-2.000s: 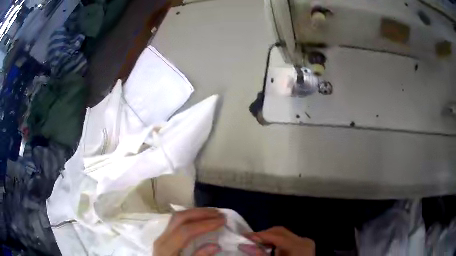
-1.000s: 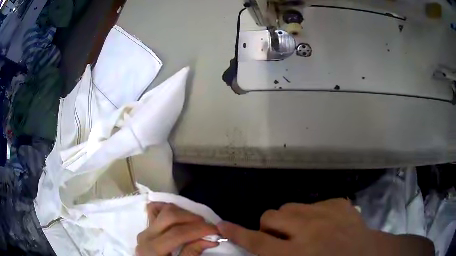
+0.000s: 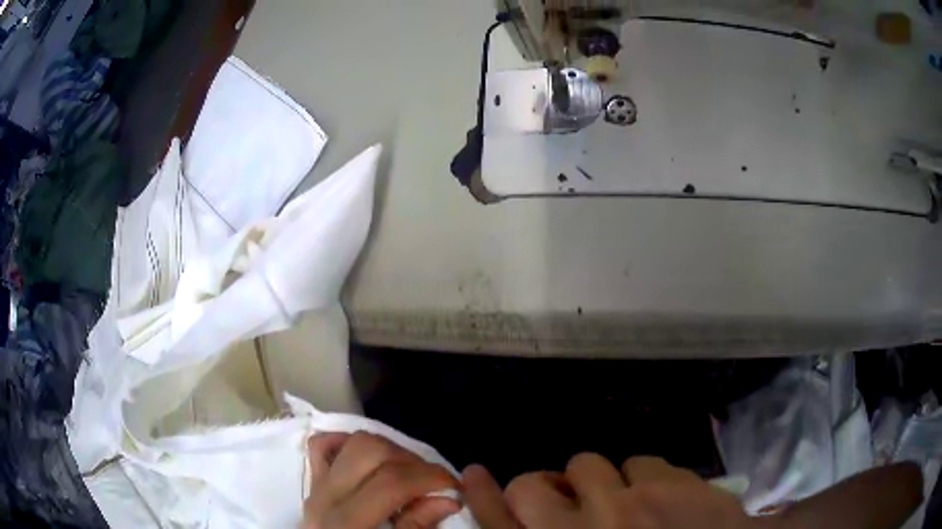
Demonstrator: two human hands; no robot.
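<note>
A white garment [image 3: 222,455] with dark double stitching and a frayed raw edge lies over the table's left front edge and hangs toward my lap. Its plain white flap [image 3: 253,139], with a stitch row near the edge, lies flat on the table. My left hand [image 3: 377,480] grips the cloth at the bottom of the view. My right hand [image 3: 620,501], fingers curled, meets it at the same small folded bit of cloth. A small pale greenish end shows behind the right knuckles; I cannot tell what it is. Both hands are cut off by the bottom edge.
The cream sewing machine bed [image 3: 661,155] stands at the upper right, with its shiny needle plate [image 3: 522,100] and presser foot area. The cream table edge [image 3: 620,336] curves across the middle. White pieces [image 3: 795,424] hang below it at right. Green and striped cloths [image 3: 67,227] lie at left.
The view has shifted, so table and machine sit further left and higher than at first. Since the middle frame, my right hand has dropped lower, its fingers more curled. The garment lies nearly the same.
</note>
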